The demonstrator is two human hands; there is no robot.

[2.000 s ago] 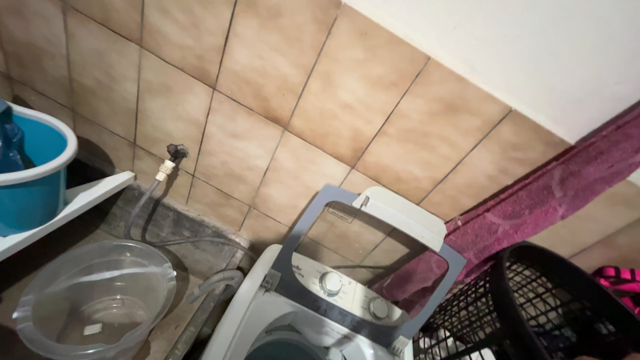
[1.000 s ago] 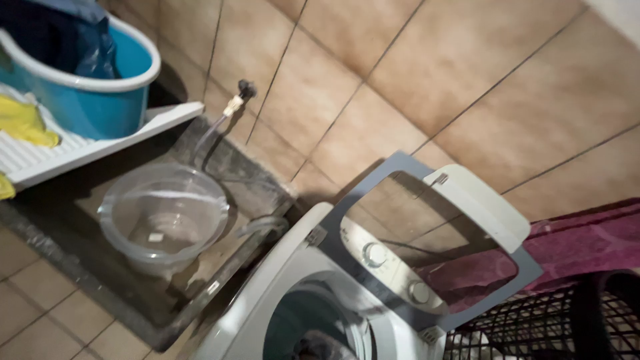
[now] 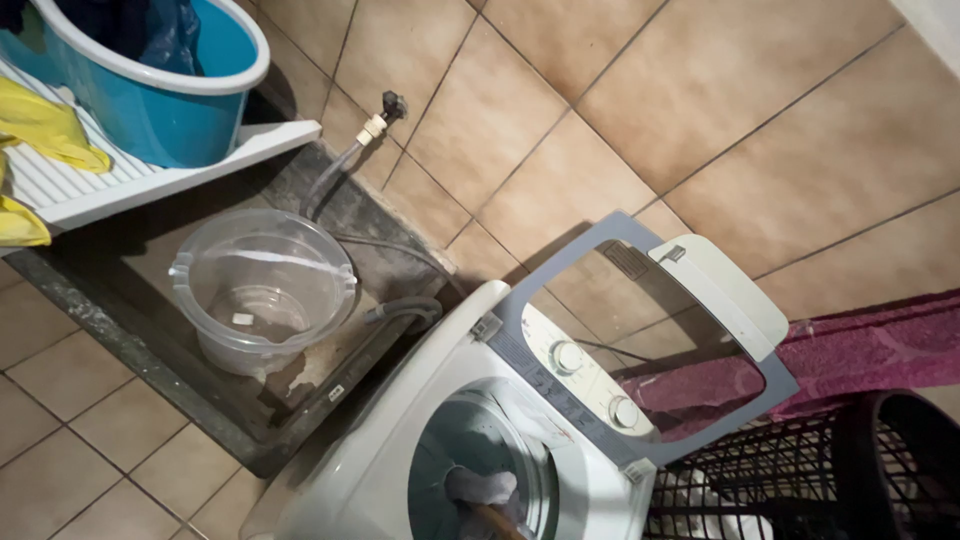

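Neither of my hands shows in the head view. A top-loading washing machine (image 3: 397, 450) stands at the lower middle, its framed see-through lid (image 3: 720, 300) raised against the tiled wall. Inside the drum (image 3: 442, 435) lies a greyish cloth (image 3: 487, 487), with a brown, stick-like thing (image 3: 499, 521) beside it at the frame's lower edge; I cannot tell what that is. Two round knobs (image 3: 568, 356) sit on the control panel behind the lid. To the left, a clear plastic bucket (image 3: 262, 285) with a small white piece in its bottom stands in a dark stone sink basin (image 3: 187, 420).
A blue tub (image 3: 165, 112) holding dark cloth stands on a white ribbed washboard (image 3: 150, 180), near yellow rubber gloves or cloth (image 3: 52, 127). A wall tap (image 3: 390, 109) feeds a hose. At right are a black plastic basket (image 3: 705, 457) and a magenta cloth (image 3: 870, 352).
The view has swung left and down, bringing the washboard, the yellow item, the basin and the inside of the drum further into sight. No object has plainly been moved.
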